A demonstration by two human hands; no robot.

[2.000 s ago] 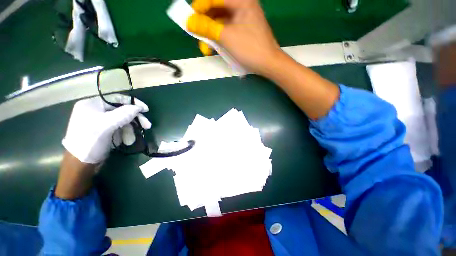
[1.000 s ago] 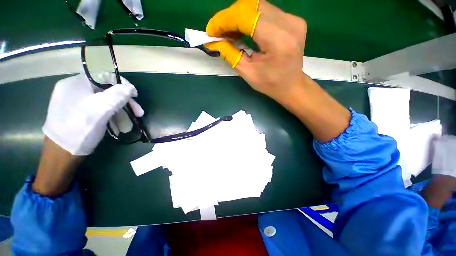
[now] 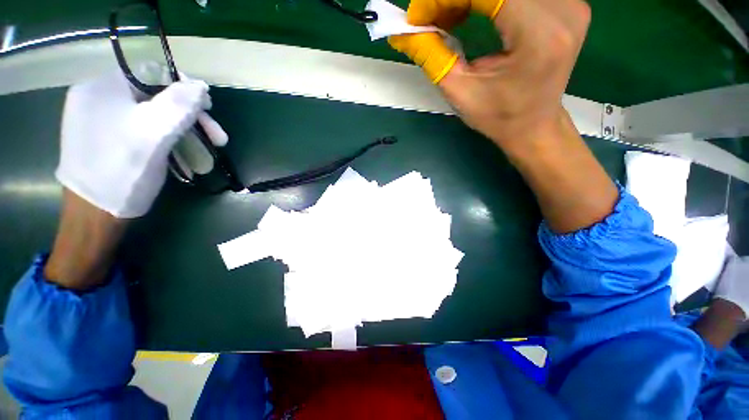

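My left hand (image 3: 123, 139), in a white glove, holds the black eyeglasses (image 3: 201, 152) at the left, over the bench and rail. One temple (image 3: 320, 171) points right, above the heap of white sleeves (image 3: 369, 254). The far temple runs partly out at the top edge; its tip shows at the top middle, just left of the sleeve. My right hand (image 3: 509, 66), with yellow finger cots, pinches a white sleeve (image 3: 389, 20) over the belt, beside that tip. Whether the sleeve surrounds the tip I cannot tell.
A pale rail (image 3: 304, 82) separates the dark green bench (image 3: 493, 287) from the green belt (image 3: 657, 66). A grey slanted post (image 3: 690, 115) joins it at the right. White sheets (image 3: 661, 184) lie at the right, near a neighbour's gloved hand (image 3: 733, 283).
My left hand and the glasses have moved up and slightly left in the picture. My right hand with the sleeve has moved right and up, and the sleeve no longer covers the stretch before the temple's tip.
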